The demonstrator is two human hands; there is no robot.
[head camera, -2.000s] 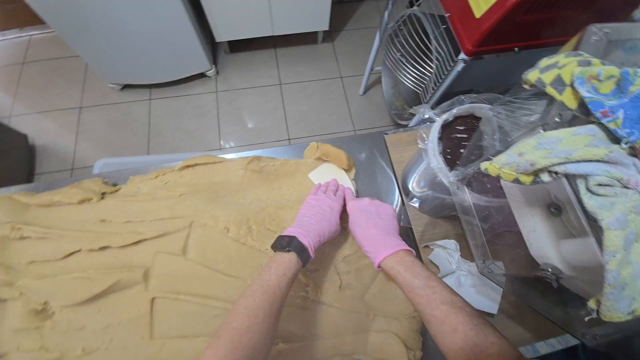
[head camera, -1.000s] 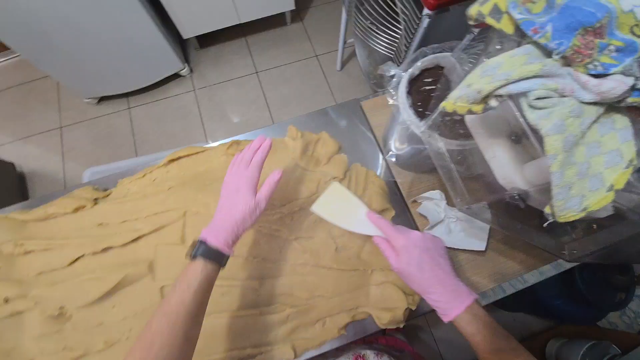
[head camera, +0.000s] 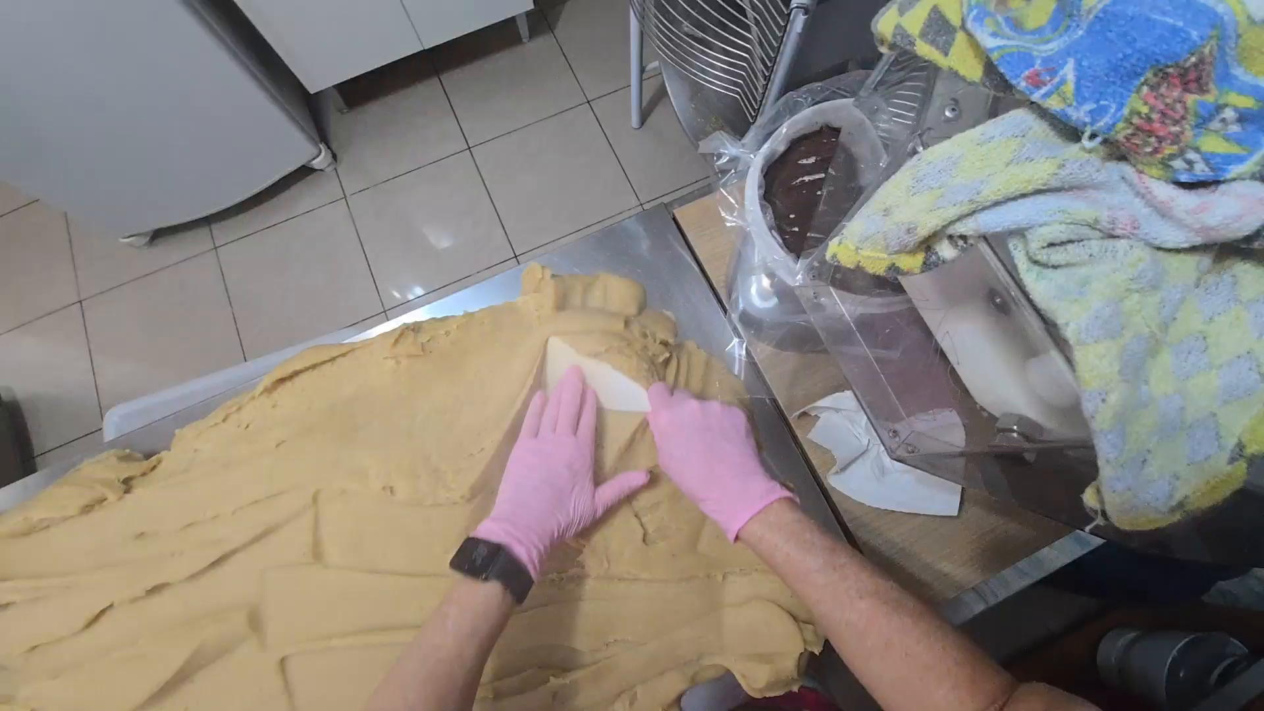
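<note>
A thick layer of tan dough-like mass [head camera: 346, 533] covers a metal tabletop [head camera: 642, 247]. My right hand [head camera: 706, 449], in a pink glove, grips a white plastic scraper [head camera: 602, 380] at its right end; the handle is hidden by the fingers. The scraper's blade lies against the mass near the far right part of the layer. My left hand [head camera: 555, 474], also gloved in pink, has its fingertips on the near edge of the blade, with the thumb spread to the right. A dark watch is on the left wrist.
Right of the metal top, a wooden surface [head camera: 928, 553] bears crumpled white paper [head camera: 889, 459], a plastic-lined container of dark brown filling [head camera: 780, 197] and a clear-sided machine part draped with patterned towels [head camera: 1155, 286]. A wire-guarded fan [head camera: 721, 39] stands behind.
My left hand, raised with spread fingers a second ago, is now down on the scraper's blade. The scraper, still in my right hand, has turned and presses into the mass.
</note>
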